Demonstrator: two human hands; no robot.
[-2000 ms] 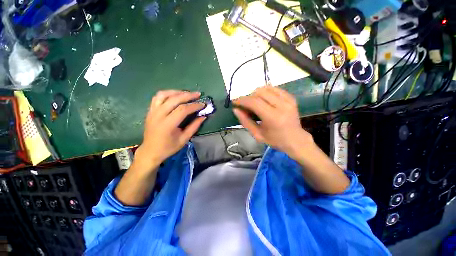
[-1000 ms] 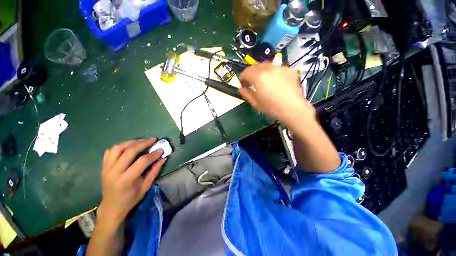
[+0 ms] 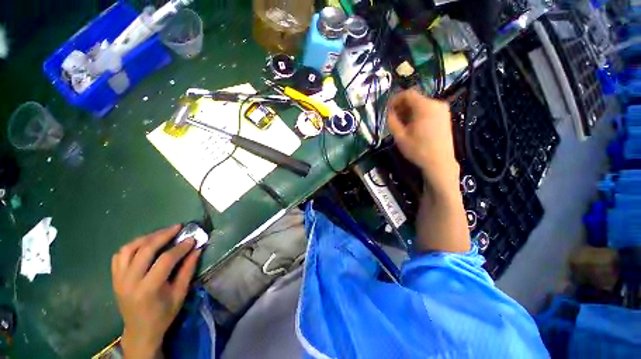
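My left hand (image 3: 151,284) rests at the front edge of the green bench, its fingertips and thumb holding a small round dark unit (image 3: 192,235) with a silver-white face. My right hand (image 3: 420,126) is raised on the right, above the black trays and beside the cables. Its fingers are curled and blurred, and I cannot tell whether it holds anything. A hammer (image 3: 270,153) with a black handle and yellowish head lies on a pale yellow sheet (image 3: 221,188). A small black-and-yellow module (image 3: 260,116) lies on the same sheet.
Yellow-handled cutters (image 3: 306,100) and coin-like discs (image 3: 342,121) lie right of the sheet. A light blue bottle (image 3: 324,43) stands behind them. A blue tray (image 3: 105,84) with white pieces and clear cups (image 3: 184,35) are at back left. Black trays (image 3: 516,203) stand at right.
The view has turned to the right. My right hand has moved from between the sheet and my left hand, past the hammer handle, to the right over the trays. My left hand keeps the round unit.
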